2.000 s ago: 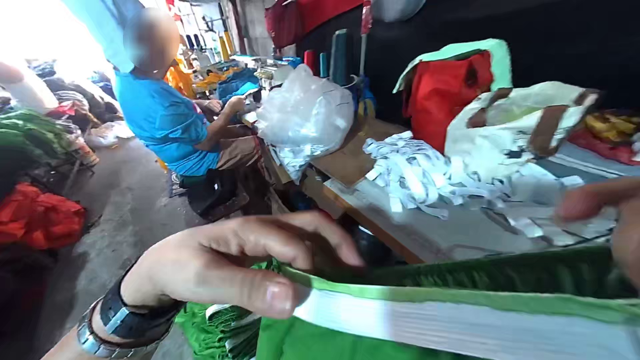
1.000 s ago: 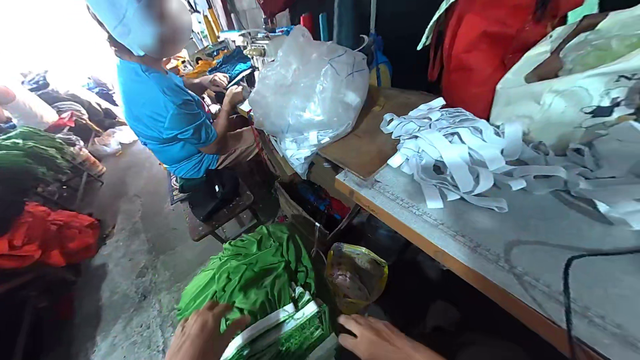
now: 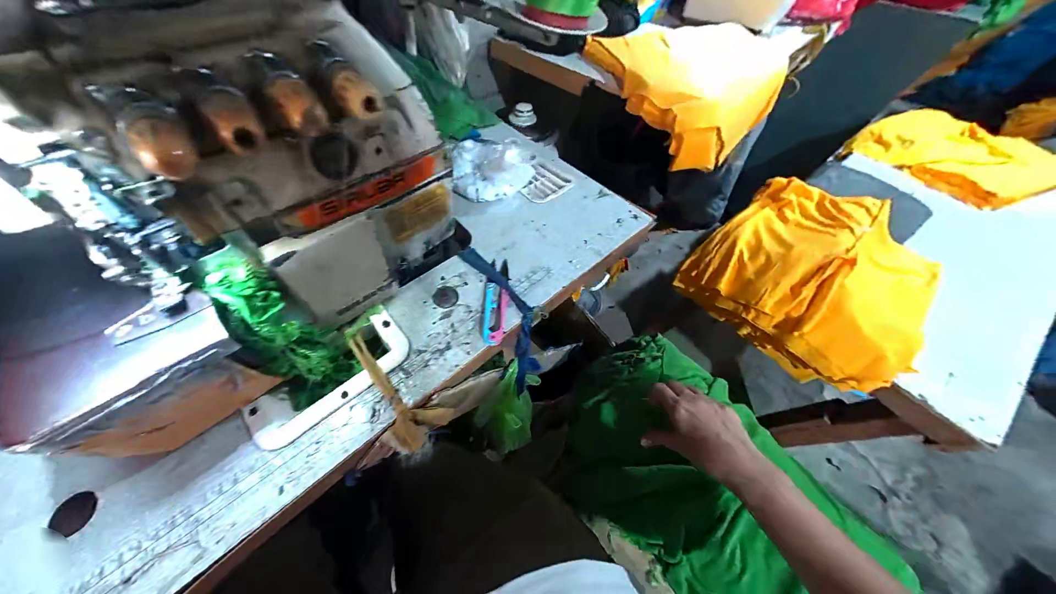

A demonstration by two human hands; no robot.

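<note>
My right hand point(image 3: 701, 429) lies on a pile of green fabric point(image 3: 709, 528) beside my lap, fingers slightly spread; whether it pinches any cloth is unclear. My left hand is out of the picture. Left of the pile stands an industrial sewing machine point(image 3: 330, 214) on a white, worn table point(image 3: 561, 223). Green thread waste point(image 3: 305, 355) gathers under the machine. Near the table's edge lie thread snips point(image 3: 496, 305) with blue and pink handles, next to a blue cloth strip point(image 3: 520, 305).
Yellow-orange fabric pieces point(image 3: 817, 289) hang over a white table point(image 3: 990, 305) at the right. More orange fabric point(image 3: 701, 82) lies on a table behind. A clear plastic bag point(image 3: 491, 169) sits by the machine. A green plastic bag point(image 3: 505, 412) hangs at the table edge.
The view has swung away from the seated person and white strips to the sewing machine. My left hand, seen on the green fabric before, has left the view.
</note>
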